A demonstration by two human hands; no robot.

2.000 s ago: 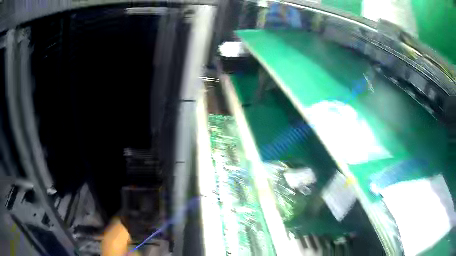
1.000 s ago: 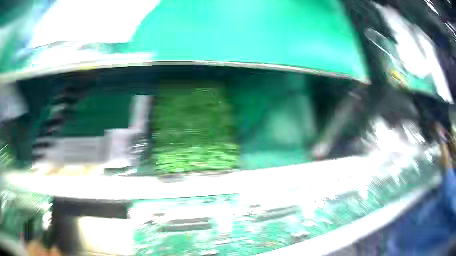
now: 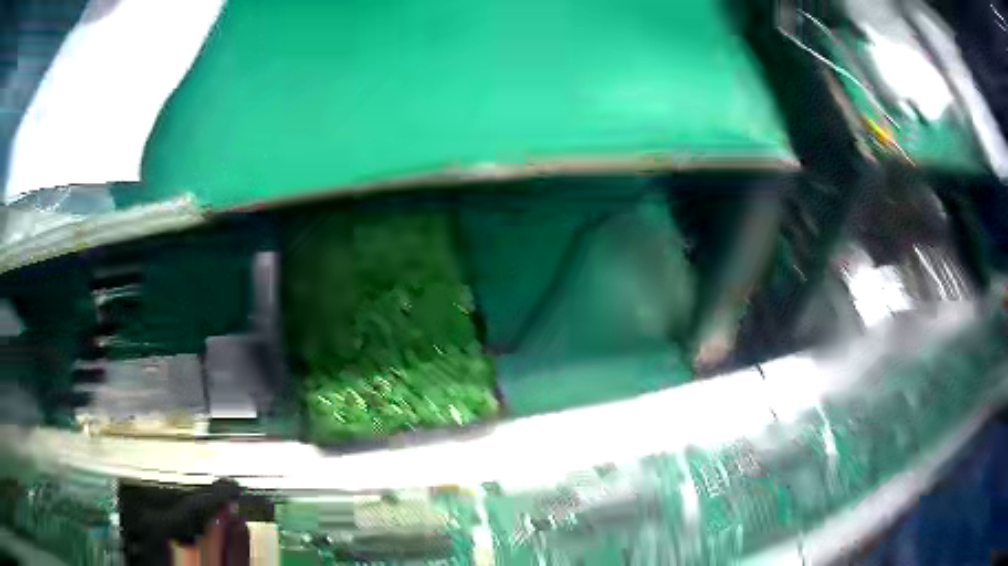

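Note:
The view is blurred. Part of a hand, which looks like my left hand (image 3: 206, 535), shows at the bottom edge, left of centre, with a dark fingertip covering over the gap between boards; its grip is hidden. A long green printed circuit board (image 3: 597, 509) lies right of it behind the pale conveyor rail (image 3: 575, 426). A bin heaped with small green connectors (image 3: 398, 381) stands just behind the rail. My right hand is not in view.
A green upper shelf (image 3: 475, 88) spans the top, with a large white paper (image 3: 100, 88) at its left. A printed sheet (image 3: 155, 387) and a grey card (image 3: 234, 381) lie behind the rail. Blue cloth (image 3: 978, 492) shows at lower right.
The view has swung from along the line to facing the shelf and bin. Since one second ago, the bin appears further left and lower, and the hand at lower left further right and higher.

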